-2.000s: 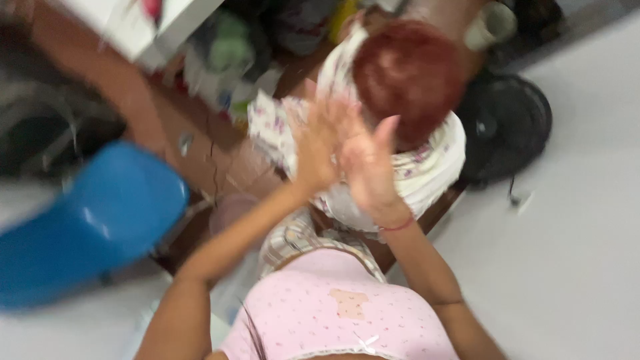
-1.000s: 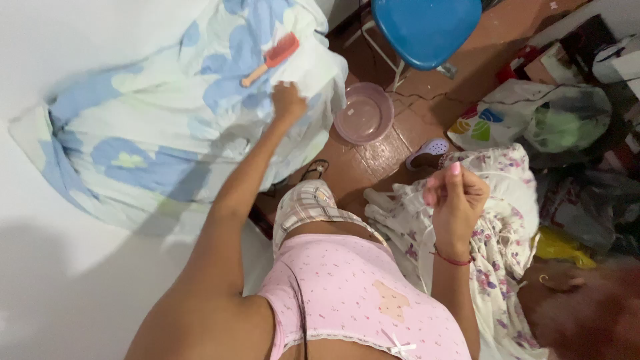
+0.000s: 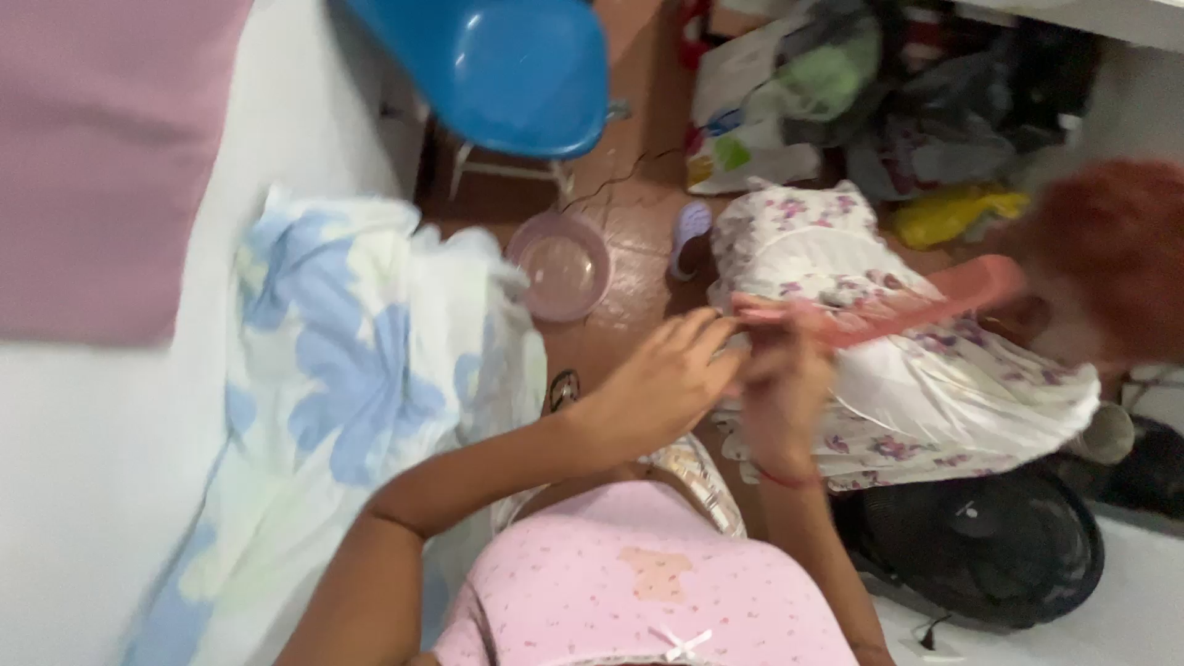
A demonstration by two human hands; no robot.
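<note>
A coral-red comb or hairbrush [image 3: 934, 301] is in my right hand [image 3: 791, 384], blurred by motion, with its long head pointing toward another person's reddish hair [image 3: 1110, 264]. My left hand [image 3: 657, 384] is beside the right one, its bent fingers at the handle end; whether they grip the handle cannot be told. The other person, in a white floral dress [image 3: 934, 388], is close beyond my right hand. The comb or brush passes over the dress, and its far end is near the hair. Contact with the hair cannot be made out.
A sheet with blue shapes [image 3: 361, 370] lies on the left. Ahead are a blue chair [image 3: 532, 74] and a pink basin [image 3: 560, 268] on the tiled floor. Filled plastic bags [image 3: 758, 120] lie at the upper right, a black fan [image 3: 980, 546] at the lower right.
The comb or brush lay on the sheet near my left hand one second ago; now it is in my right hand. My left hand has moved right, away from the sheet, to meet the right hand.
</note>
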